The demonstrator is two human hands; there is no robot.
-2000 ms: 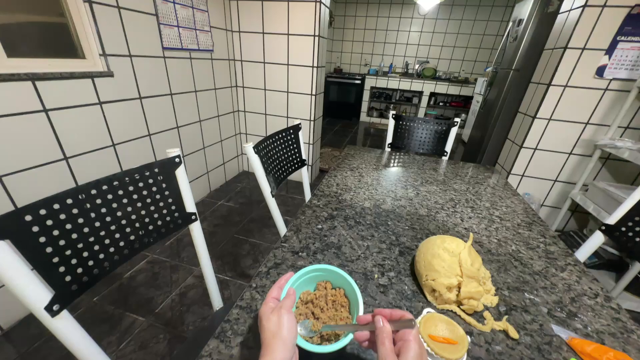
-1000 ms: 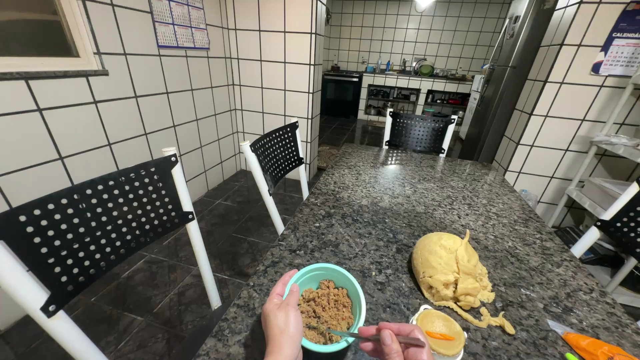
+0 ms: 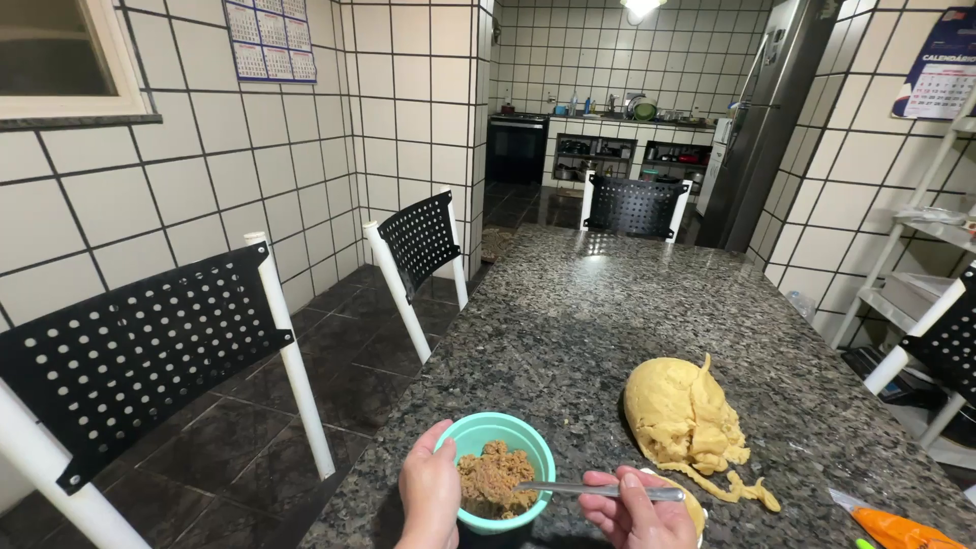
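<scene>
My left hand [image 3: 431,484] holds the rim and side of a turquoise plastic bowl [image 3: 547,465] that contains a crumbly brown filling [image 3: 496,480]. In my right hand [image 3: 640,511] is a metal spoon [image 3: 579,489], its far end in the bowl over the filling. Partly hidden behind that hand lies a small white-edged mould lined with dough [image 3: 695,509]. A large lump of yellow dough [image 3: 671,412] rests on the table just beyond, with a thin strip of dough trailing to its right.
The granite table [image 3: 587,328] extends away from me. A piping bag with orange filling [image 3: 892,526] lies at the lower right. Perforated black chairs [image 3: 152,358] stand along the left, with another chair [image 3: 639,206] at the far end. White shelving [image 3: 930,229] is on the right.
The spoon was lower in the filling one second ago; it now lies flatter and higher across the bowl's right side. My right hand now covers more of the small dough-lined mould.
</scene>
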